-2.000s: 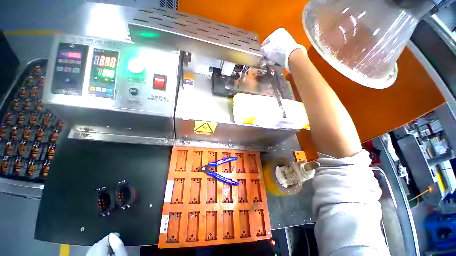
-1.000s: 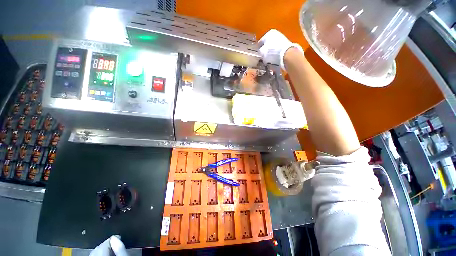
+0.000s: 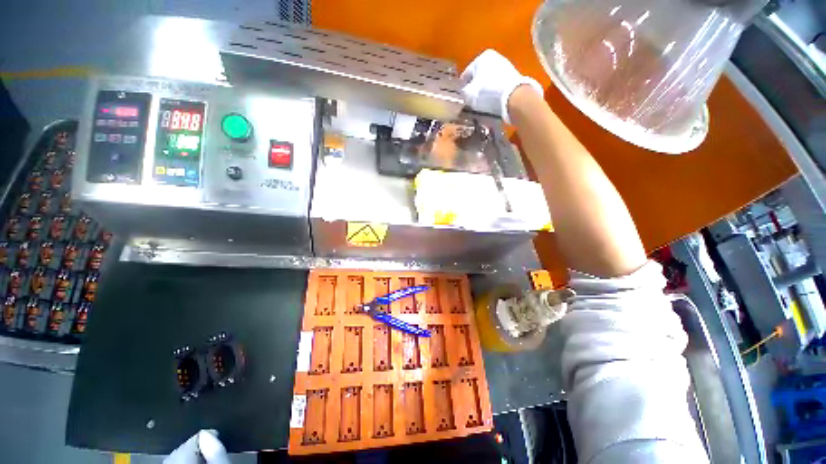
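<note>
The solder pot machine (image 3: 208, 213) stands in front of me, with lit red and green digits and a green button. My right hand (image 3: 494, 83), in a white glove, is at the rear right of the pot opening; its fingers are partly hidden, so what they hold cannot be told. My left hand (image 3: 199, 449), white-gloved, is cut off by the bottom edge; only fingertips show. Two dark coils (image 3: 224, 360) sit side by side on the dark mat (image 3: 136, 317). Blue-handled flush cutters (image 3: 398, 311) lie on the orange fixture plate (image 3: 389, 362).
A whitish flux bottle (image 3: 530, 313) in an amber base stands right of the plate. A clear fume hood (image 3: 625, 77) hangs upper right. A wrapped pad (image 3: 475, 199) lies on the machine front. A tray (image 3: 36, 343) of coils is at left. An orange panel (image 3: 688, 195) stands behind.
The view has shifted slightly. The green button looks less glaring. Both hands stay in nearly the same places, and the coils and cutters have not visibly moved.
</note>
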